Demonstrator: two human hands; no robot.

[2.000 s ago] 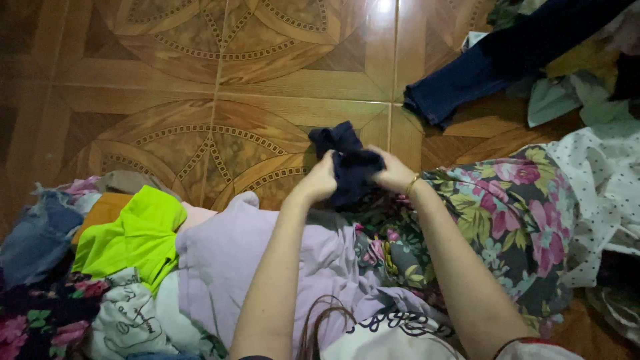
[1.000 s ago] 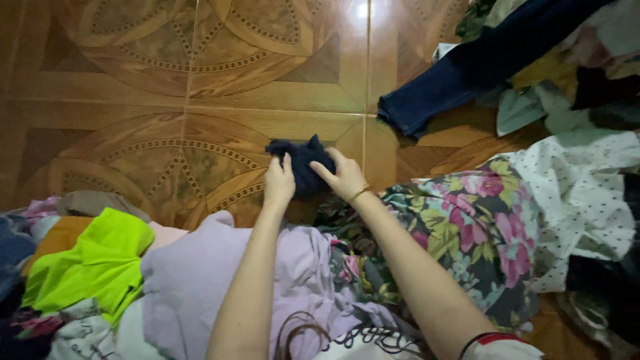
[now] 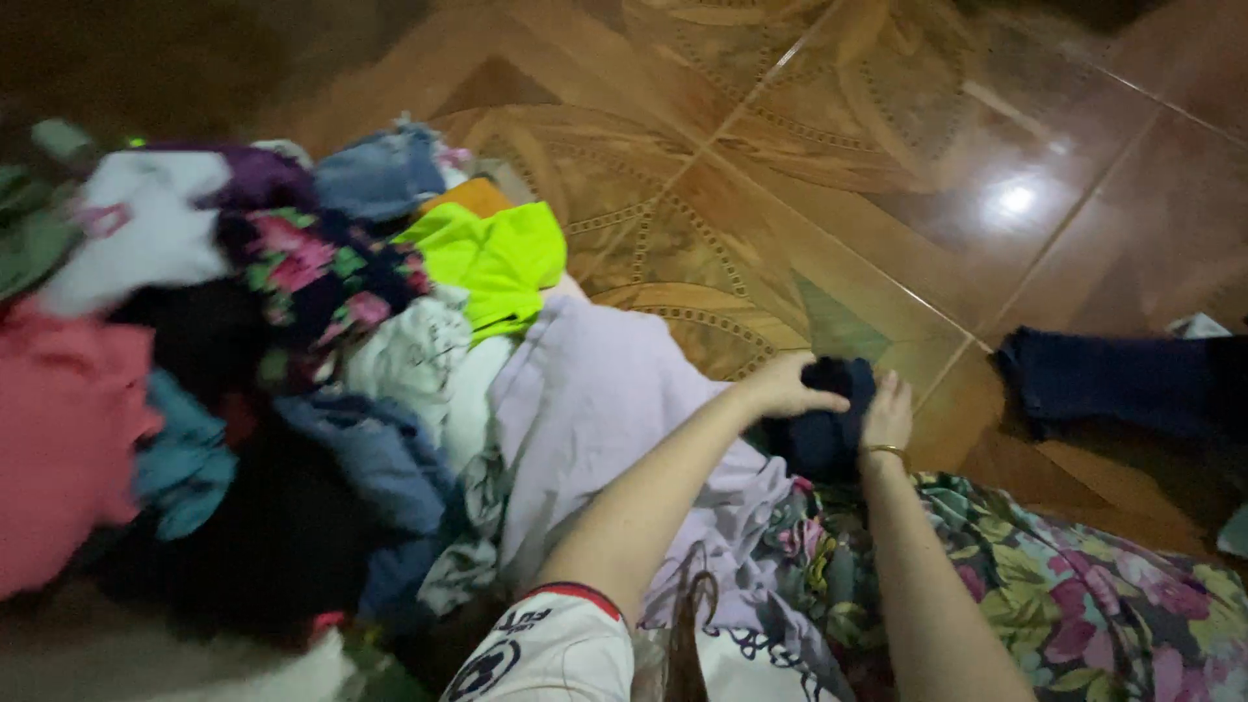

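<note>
A small bundle of dark navy cloth (image 3: 829,419) is between my two hands, over the tiled floor at the edge of the clothes. My left hand (image 3: 792,387) grips its left side, thumb across the front. Along its right edge lies my right hand (image 3: 888,414), fingers pointing away from me, a thin gold-coloured bangle at the wrist; whether it grips is unclear. Just below and left of the bundle spreads a lilac garment (image 3: 604,390). A dark floral cloth (image 3: 1063,585) with pink blooms lies below my right hand.
A heap of mixed clothes stretches left, with a neon yellow-green garment (image 3: 497,258), a coral garment (image 3: 68,448), blue denim (image 3: 380,175) and a dark floral piece (image 3: 302,263). Dark blue trousers (image 3: 1111,380) lie at right on the patterned tile floor (image 3: 741,195).
The view has swung left, showing more of the clothes heap. The navy cloth, spread more loosely two seconds ago, is now a compact bundle between my hands.
</note>
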